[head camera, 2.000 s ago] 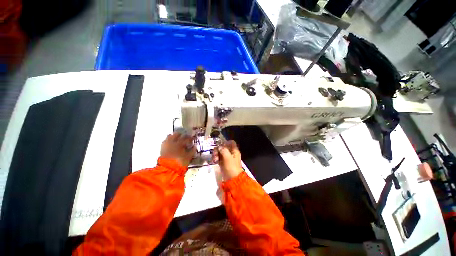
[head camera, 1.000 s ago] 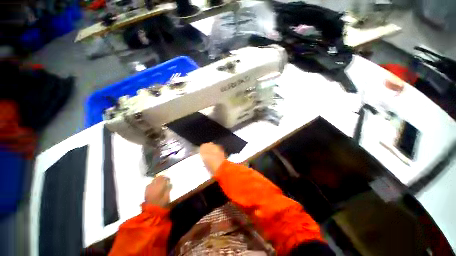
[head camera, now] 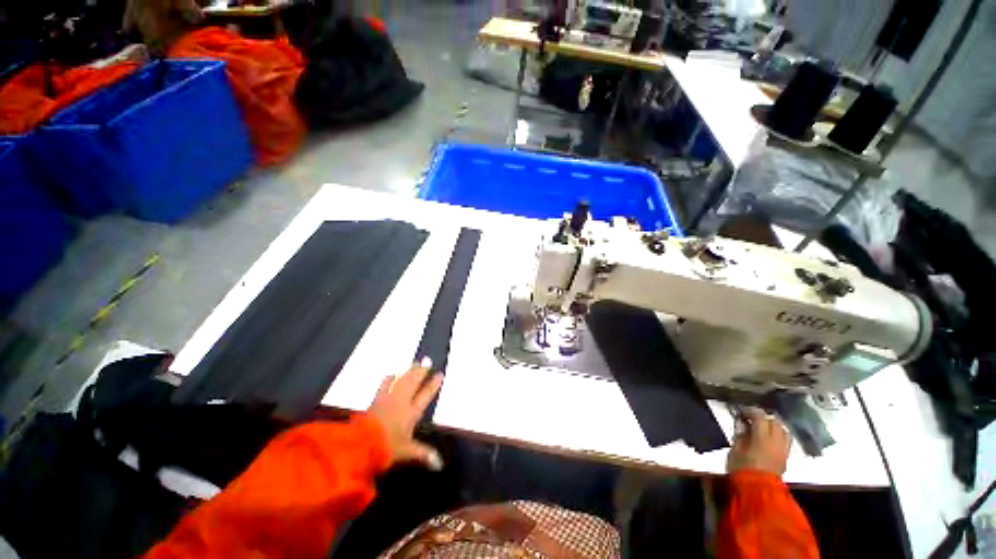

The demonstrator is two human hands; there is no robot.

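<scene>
A narrow black fabric strip [head camera: 449, 297] lies on the white table between a wide stack of black strips [head camera: 300, 311] and the cream-white sewing machine [head camera: 726, 293]. My left hand [head camera: 407, 412] rests at the strip's near end at the table edge, its fingers spread and touching the strip. My right hand [head camera: 760, 443] is at the table's front edge, right of the black panel [head camera: 655, 377] under the machine arm. Something small and metallic shows at its fingertips; whether it is held cannot be told. The presser foot area [head camera: 562, 330] has no hand at it.
A blue crate [head camera: 546, 183] stands behind the white table [head camera: 360, 377]. More blue crates [head camera: 180, 137] and orange and black heaps are at the back left. A grey object [head camera: 806, 424] lies right of my right hand. A dark tool [head camera: 961, 537] lies on the right-hand table.
My hands have left the needle area and moved apart, the left to the narrow strip, the right to the machine base's right side. The view has swung left.
</scene>
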